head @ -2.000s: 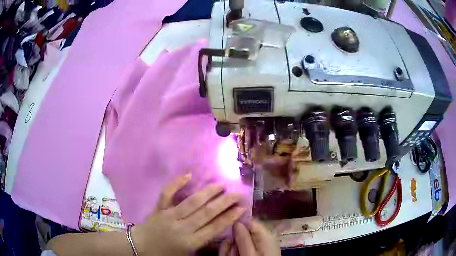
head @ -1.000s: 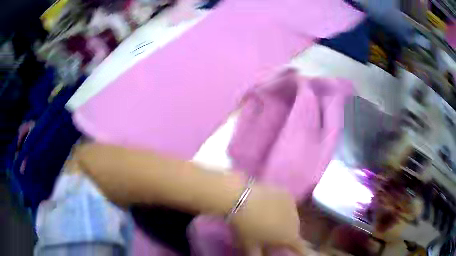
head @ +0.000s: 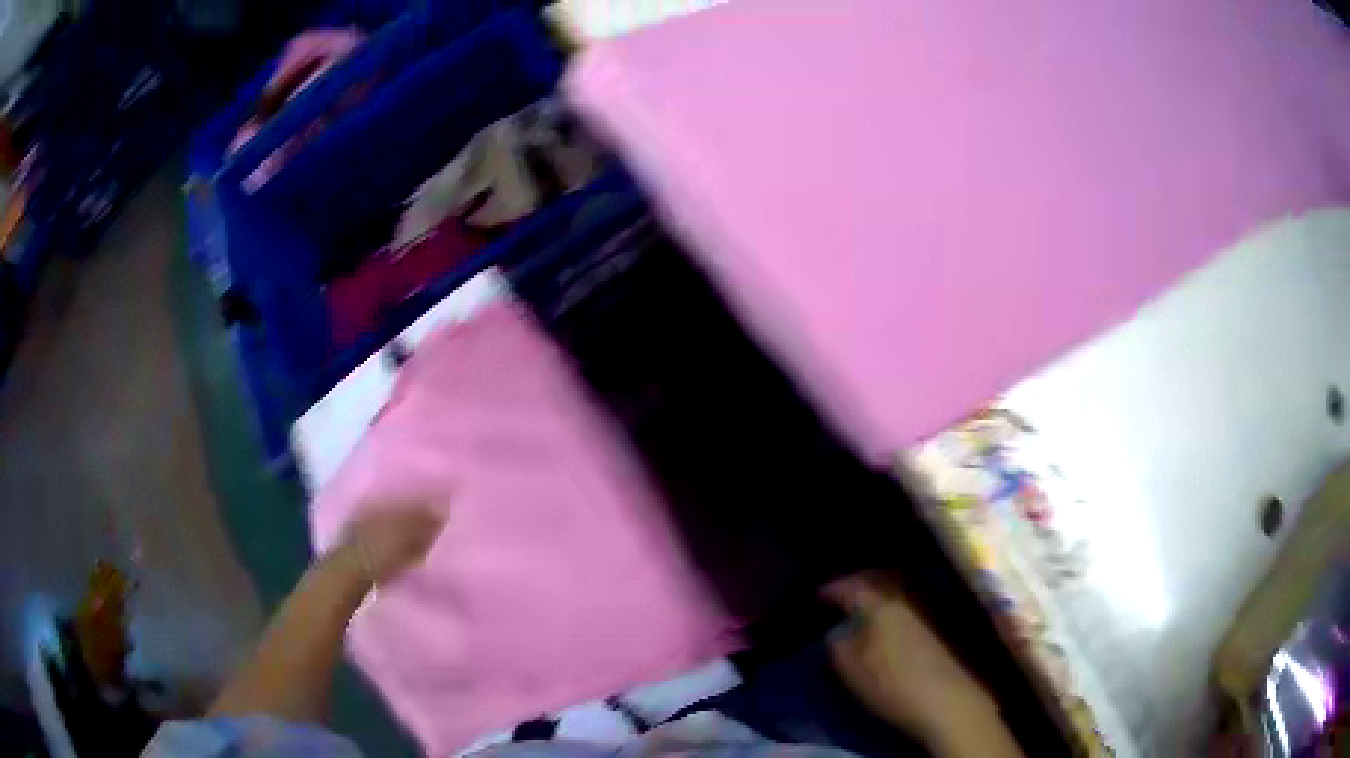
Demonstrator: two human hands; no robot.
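Observation:
A pink fabric piece [head: 518,541] lies spread on a low white surface at the wearer's lap. My left hand [head: 397,536] is on the left part of this piece; its fingers are blurred, so whether it pinches the cloth is unclear. My right hand [head: 885,644] is to the right of the piece, over the dark gap beside the table, blurred, with no cloth clearly seen in it. Flat pink cut panels [head: 948,193] lie on the white machine table [head: 1170,400]. Only a bright metal part of the machine [head: 1300,693] shows at the lower right.
A blue crate [head: 252,326] holding red and beige cloth stands beyond the low surface. A dark gap lies between the low surface and the table. Colourful stickers [head: 1022,496] cover the table's front edge. Grey floor [head: 133,430] shows at the left.
The view has swung left from the machine to the lap and crate. My left hand has moved from beside the machine onto the pink piece. Both hands are now apart.

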